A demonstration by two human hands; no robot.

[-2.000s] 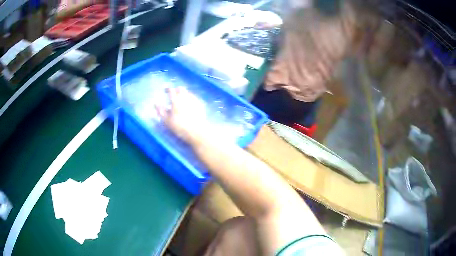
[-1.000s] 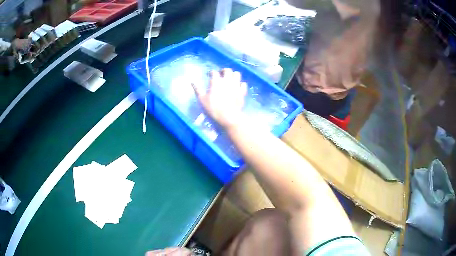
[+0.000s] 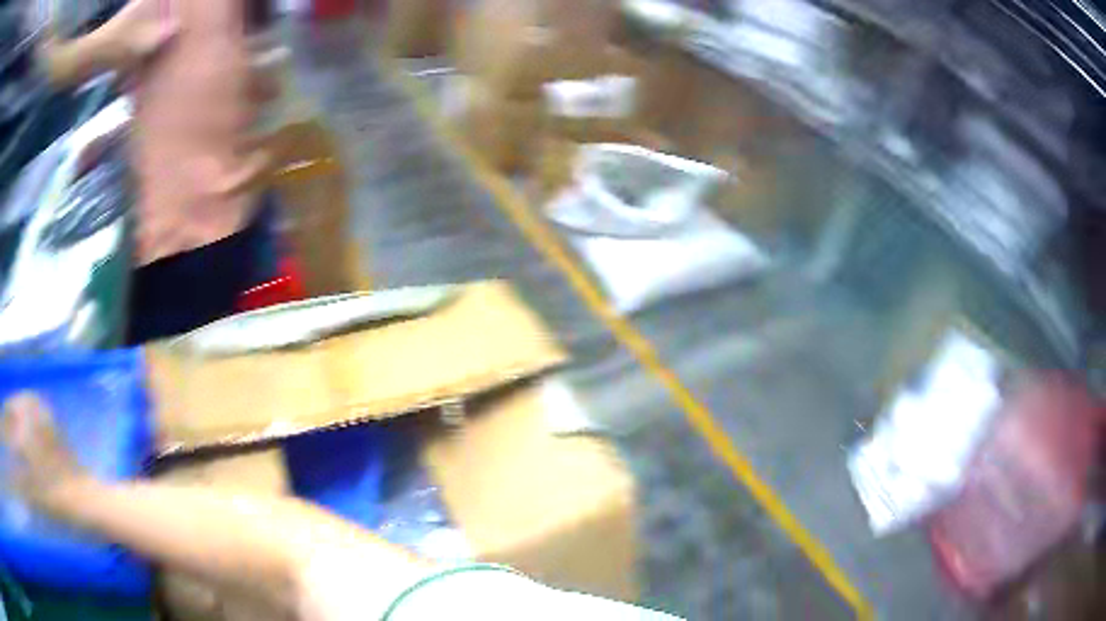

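Note:
The blue plastic bin (image 3: 103, 419) is cut off by the left edge of the view. My right hand (image 3: 46, 459) is bare and blurred, low over the bin at the left edge. Its fingers point up and left, and no held item can be made out. The blur hides whether the fingers grip anything. My left hand is out of the picture. The bin's contents are too blurred to tell.
A large open carton (image 3: 364, 376) stands beside the bin, with blue and clear plastic inside. A person (image 3: 194, 134) is at upper left. A white sack (image 3: 655, 231), a white bundle (image 3: 928, 431) and a pinkish bag (image 3: 1025, 485) lie beyond the yellow floor line (image 3: 691, 406).
The view has swung right, so the bin and my right hand now sit at the left edge. The leaflets and my left hand have left the picture. More floor and the carton's inside show.

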